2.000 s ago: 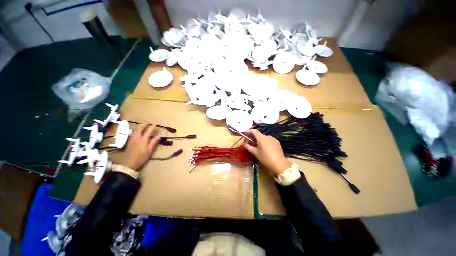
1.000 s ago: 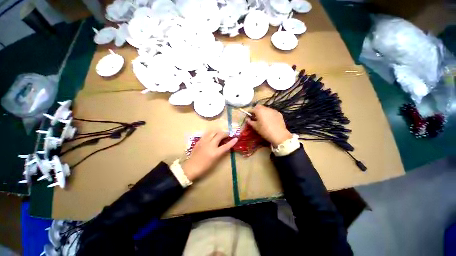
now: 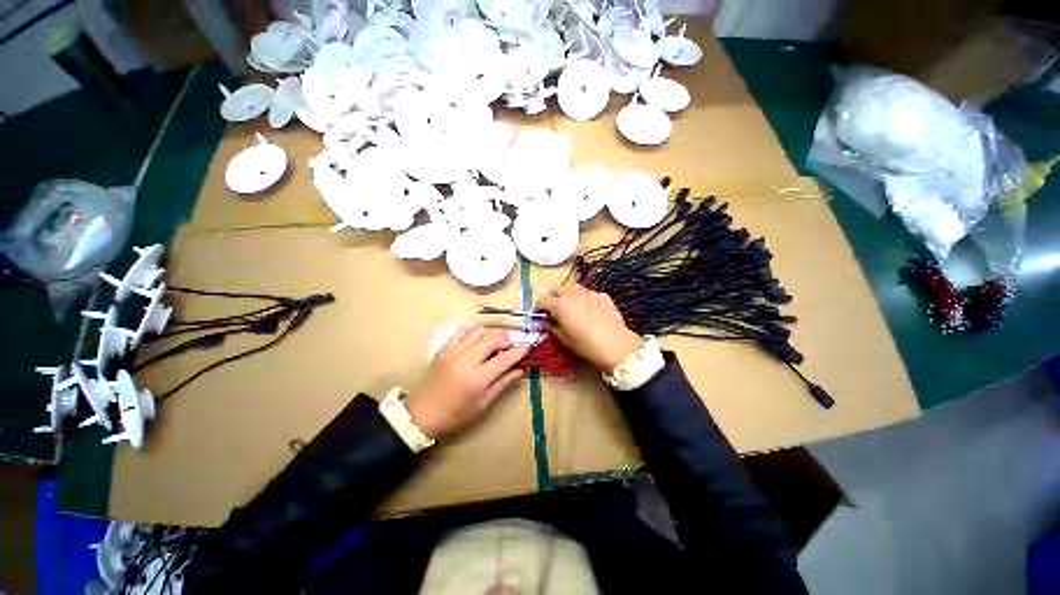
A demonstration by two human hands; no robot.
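Note:
My left hand [image 3: 471,378] lies over the red lead wires [image 3: 549,359], its fingers curled on them beside my right hand. A pale white patch shows at its fingertips; I cannot tell whether it is a disc or glare. My right hand [image 3: 587,325] is closed at the inner end of the black cable bundle [image 3: 709,279], with a thin dark piece [image 3: 502,312] at its fingertips pointing left. The bundle fans out to the right. The heap of white discs [image 3: 448,128] lies beyond both hands. The fingers hide most of the red leads.
Wired white discs [image 3: 134,401] with black cords lie at the left on the cardboard [image 3: 279,430]. Clear plastic bags lie at left [image 3: 70,227] and right [image 3: 912,145]. A dark red wire bundle [image 3: 953,296] is by the right bag. More wired pieces are at lower left.
My left hand has moved from the wired discs at left to the red leads by my right hand. The thin piece at my right hand now points left. The view has shifted.

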